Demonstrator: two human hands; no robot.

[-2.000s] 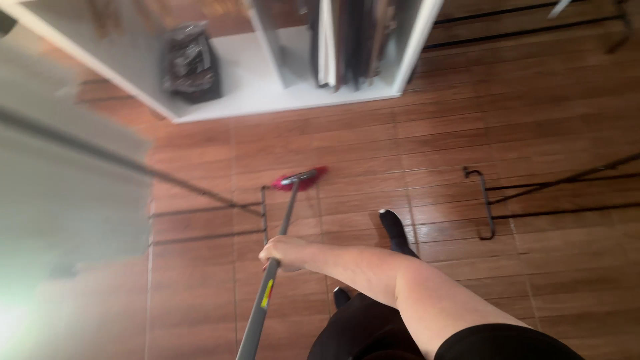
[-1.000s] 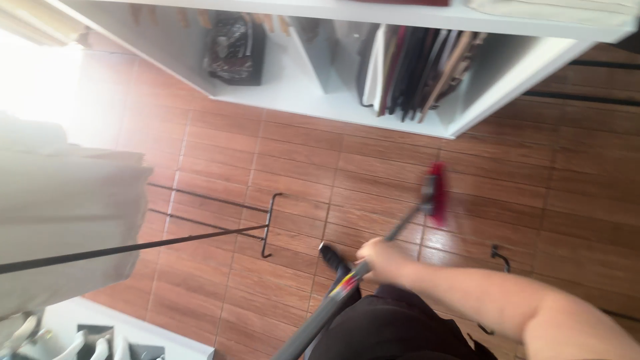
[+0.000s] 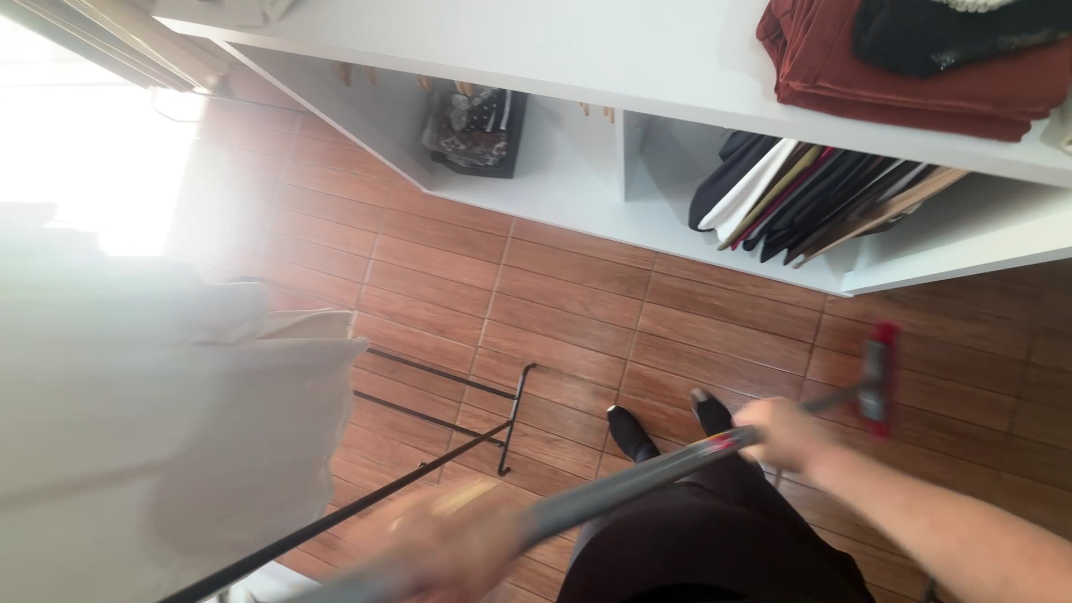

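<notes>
A long grey pole (image 3: 636, 486) crosses the lower part of the view, with a red and grey broom head (image 3: 878, 381) at its far end over the wood-look tile floor (image 3: 569, 301). My right hand (image 3: 783, 434) is closed around the pole nearer the head. Blurred by motion, my left hand (image 3: 461, 532) grips it farther back, at lower centre left. My two dark shoes stand on the floor between the pole and the white shelving unit.
The white shelving unit (image 3: 536, 205) holds hanging clothes (image 3: 804, 193), a dark box (image 3: 477, 134) and folded red-brown garments (image 3: 913, 92). At the left stands a black metal clothes rack (image 3: 512, 402) with pale garments (image 3: 251, 435).
The broom head has moved to the right along the shelving unit over the three frames. My left hand has come into sight on the pole. The view has shifted.
</notes>
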